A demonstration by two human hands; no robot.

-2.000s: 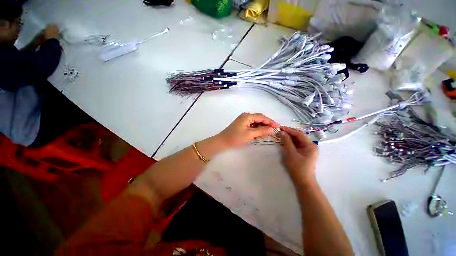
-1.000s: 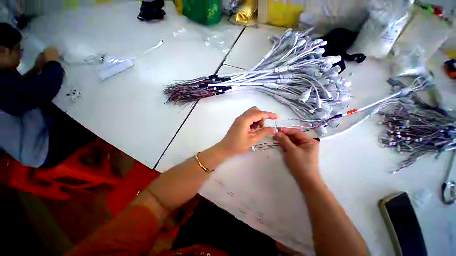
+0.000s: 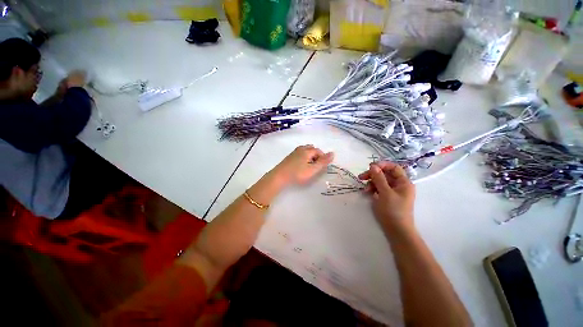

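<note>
Thin dark lead wires (image 3: 344, 189) fan out to the left from my right hand (image 3: 392, 188), whose fingertips pinch them. My left hand (image 3: 303, 165) is just left of the wires, its fingers curled and fingertips close together; whether a wire end is between them is too small to tell. A white cable (image 3: 476, 137) with a red-orange band (image 3: 446, 149) runs up to the right from beside my right hand. A second white cable (image 3: 447, 167) curves out below it. The joint between wires and cables is partly hidden by my right hand.
A large white cable bundle (image 3: 383, 115) lies behind my hands, its dark wire ends (image 3: 246, 124) pointing left. A darker bundle (image 3: 530, 169) lies at right, a smartphone (image 3: 516, 287) at right front. Bags (image 3: 479, 54) stand at the back. A person (image 3: 38, 121) sits at far left.
My left hand has moved left, away from my right fingertips, opening a gap with wires showing in it. My right hand has shifted slightly right and still pinches the wires.
</note>
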